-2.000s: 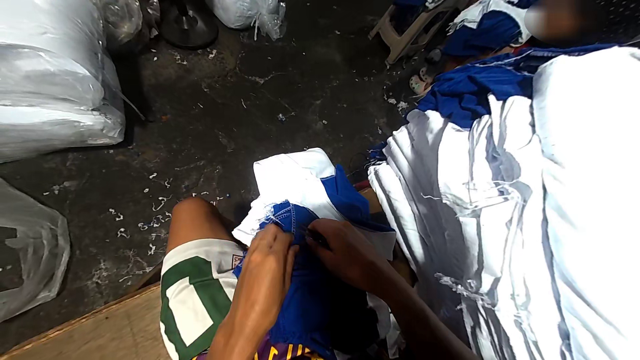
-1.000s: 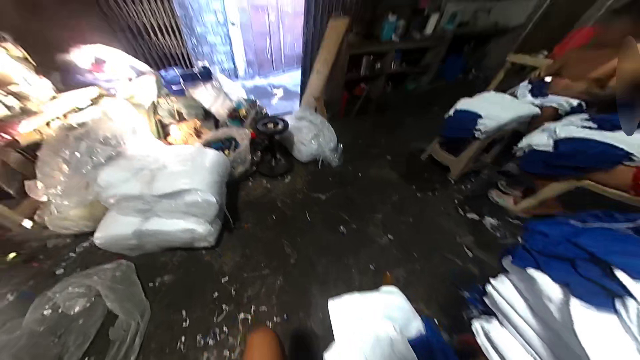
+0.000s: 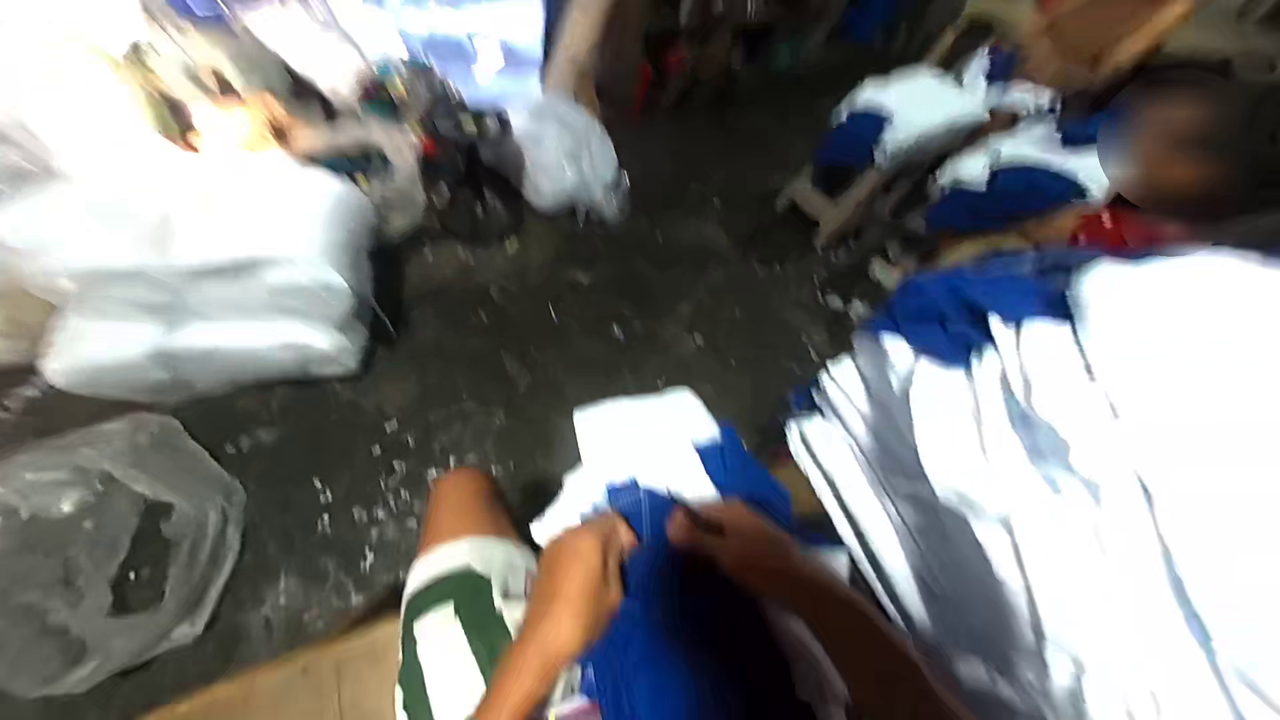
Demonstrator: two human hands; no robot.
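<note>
Blue and white fabric [image 3: 650, 590] lies over my lap, its white part [image 3: 645, 435] spread beyond my hands. My left hand [image 3: 585, 565] pinches the blue cloth at its left side. My right hand [image 3: 730, 540] grips the same cloth a little to the right, fingers curled; something dark shows at its fingertips, too blurred to name. A pale seam runs down the blue cloth between the two hands. Close by on the right stands a large pile of white and blue fabric pieces [image 3: 960, 450].
White wrapped bundles [image 3: 200, 280] stand at the left, with a clear plastic bag [image 3: 200, 540] on the dark floor below. Another plastic bag [image 3: 570, 155] lies farther back. At the upper right, a person [image 3: 1180, 150] is near more blue and white cloth. Scraps litter the floor.
The view swung up and has come partly back down. Both hands, out of sight one second ago, are visible again on the blue cloth.
</note>
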